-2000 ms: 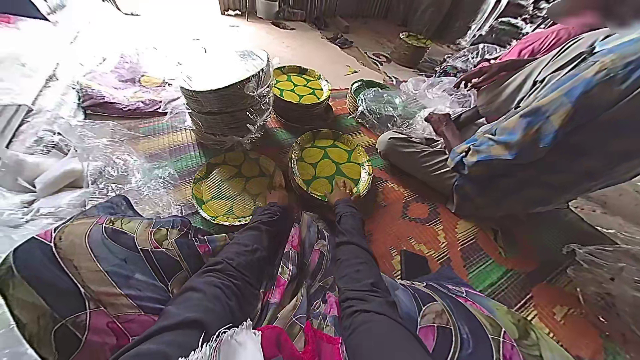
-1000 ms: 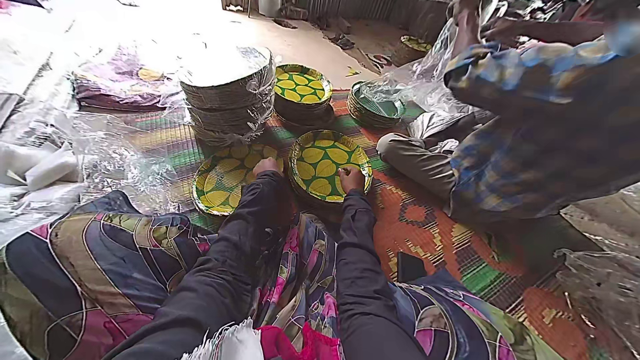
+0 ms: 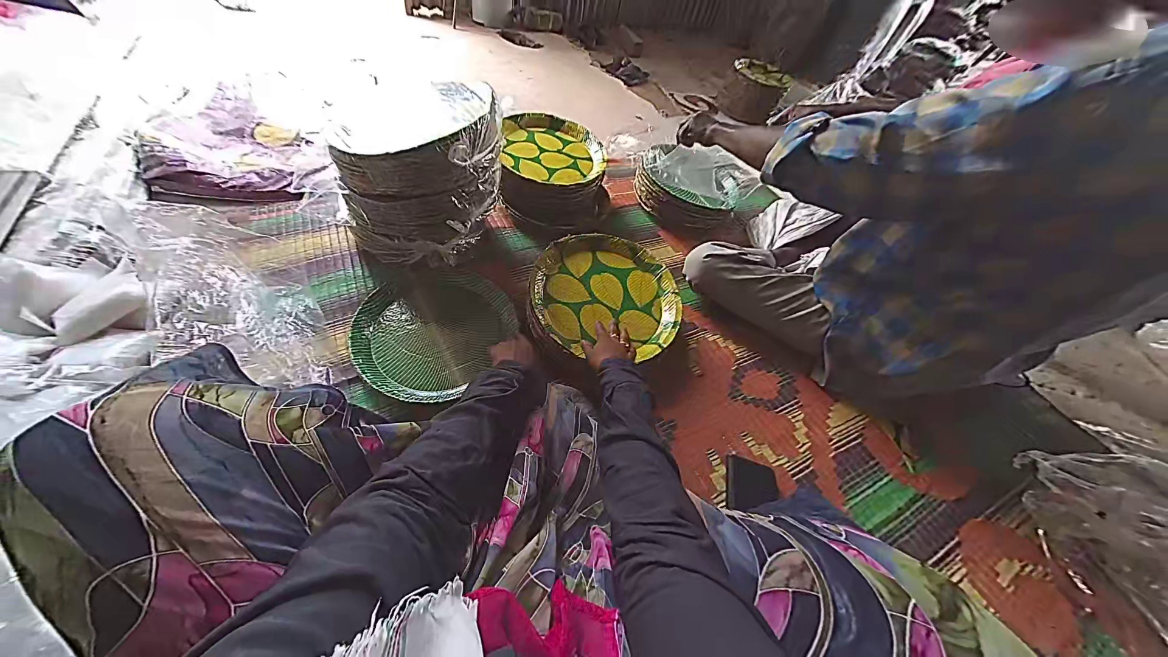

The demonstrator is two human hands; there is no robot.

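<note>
My left hand (image 3: pixel 514 350) is at the right rim of a round green plate (image 3: pixel 429 333) with a fine line pattern, which lies on the mat before me. Just right of it, my right hand (image 3: pixel 608 345) rests on the near edge of a stack of round plates (image 3: pixel 604 290) printed with yellow drop shapes on green. Whether the fingers of either hand grip a rim is not clear. Behind stand a tall plastic-wrapped stack of plates (image 3: pixel 415 173) and another stack with the yellow pattern (image 3: pixel 552 160).
A co-worker in a checked shirt (image 3: pixel 967 228) sits at the right, one hand above a stack of green plates (image 3: pixel 684 187) with clear plastic on it. Crumpled plastic film (image 3: pixel 237 283) lies left. A dark flat object (image 3: pixel 750 482) is on the woven mat (image 3: pixel 757 392) near my right knee.
The left plate showed a yellow pattern in both earlier frames; now a plain green surface shows there. My left hand has moved to its right edge. The co-worker's raised arms have come down.
</note>
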